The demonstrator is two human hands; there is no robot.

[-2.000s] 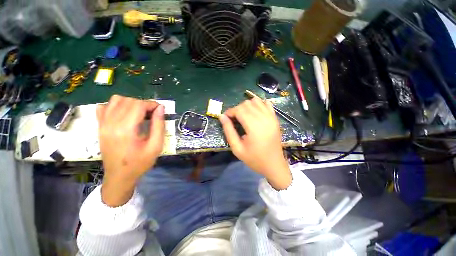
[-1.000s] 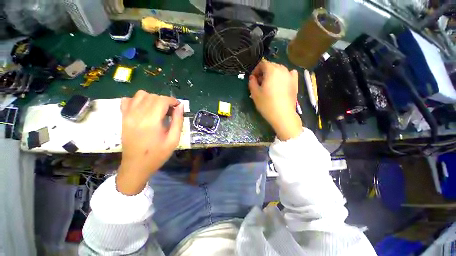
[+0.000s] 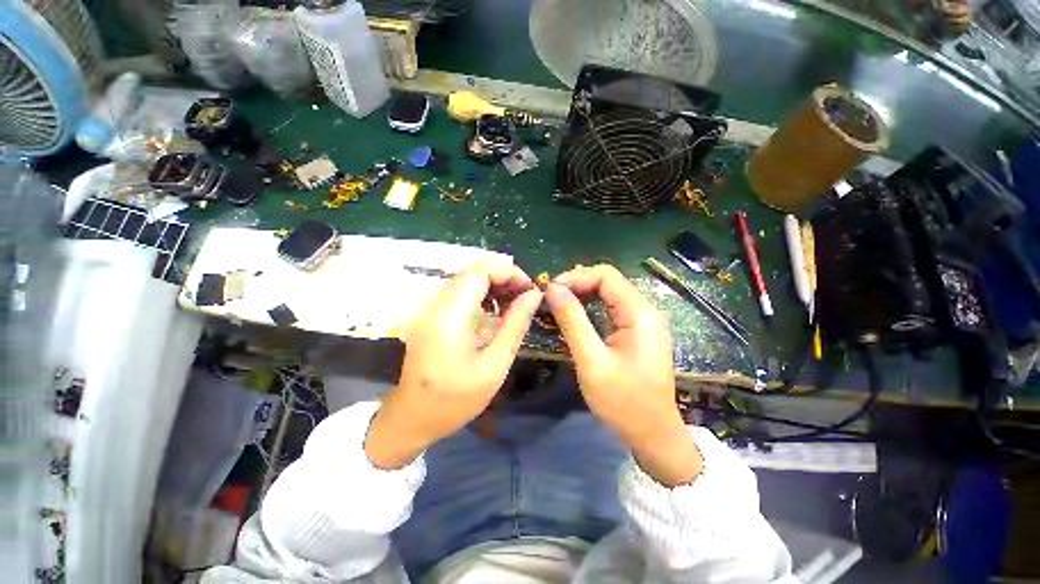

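Note:
My left hand (image 3: 462,348) and my right hand (image 3: 616,354) meet fingertip to fingertip over the bench's front edge. A tiny yellowish piece (image 3: 544,278) shows between the fingertips; it is too small to name, and I cannot tell which hand grips it. A smartwatch case (image 3: 547,321) lies below and behind the fingers, mostly hidden. A battery is not visible beside it. The tweezers (image 3: 698,299) lie to the right of my right hand. A display (image 3: 691,251) lies face up behind them.
The white work sheet (image 3: 376,260) at left bears a dark watch (image 3: 309,243) and small black squares. The fan (image 3: 625,165) stands behind my hands, with a brown cylinder (image 3: 798,160) right of it. A red pen (image 3: 753,262) and white marker (image 3: 796,257) lie at right. Another battery (image 3: 401,193) lies behind the sheet.
My right hand has come back from beside the fan to meet my left hand. The fingers now cover most of the watch case. The camera view has shifted.

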